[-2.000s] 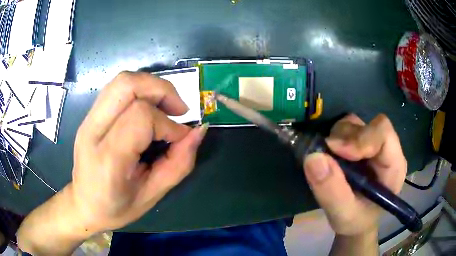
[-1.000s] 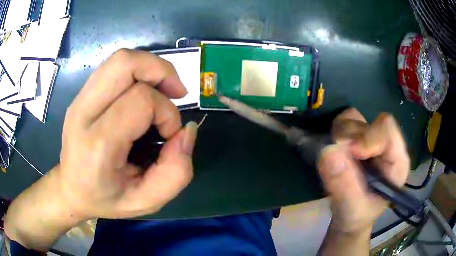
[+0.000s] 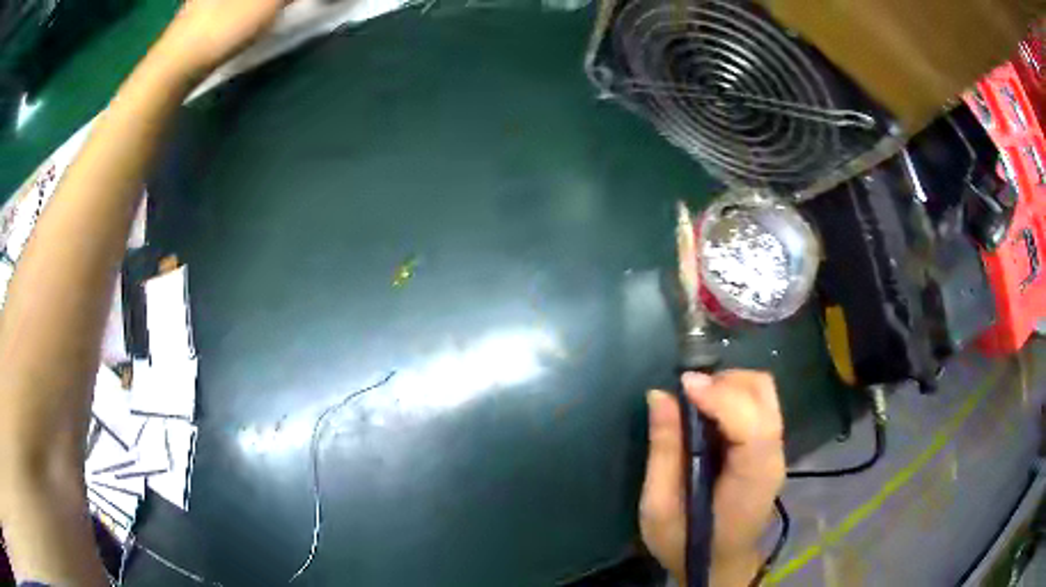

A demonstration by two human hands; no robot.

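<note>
My right hand (image 3: pixel 717 482) holds the black-handled soldering iron (image 3: pixel 697 459) like a pen, with its pale tip pointing away from me, beside the round red-and-white tin (image 3: pixel 757 256) of shiny silver material. I cannot tell whether the tip touches the tin. My left hand (image 3: pixel 224 25) is at the top left, cut off by the picture's edge, so its fingertips are hidden. A thin solder wire (image 3: pixel 317 459) lies curved and loose on the dark green mat (image 3: pixel 482 206). The green-board unit is not in view.
A fanned stack of white LCD modules (image 3: pixel 161 390) lies at the left, partly behind my left forearm. A black fan with a wire grille (image 3: pixel 723 86) stands at the back right. A black box (image 3: pixel 877 275) and red trays (image 3: pixel 1015 252) are at the right. A yellow scrap (image 3: pixel 404 273) lies mid-mat.
The view has swung. My left hand has left the work and reached far to the upper left. The solder wire now lies on the mat. The iron has moved from the board to beside the tin.
</note>
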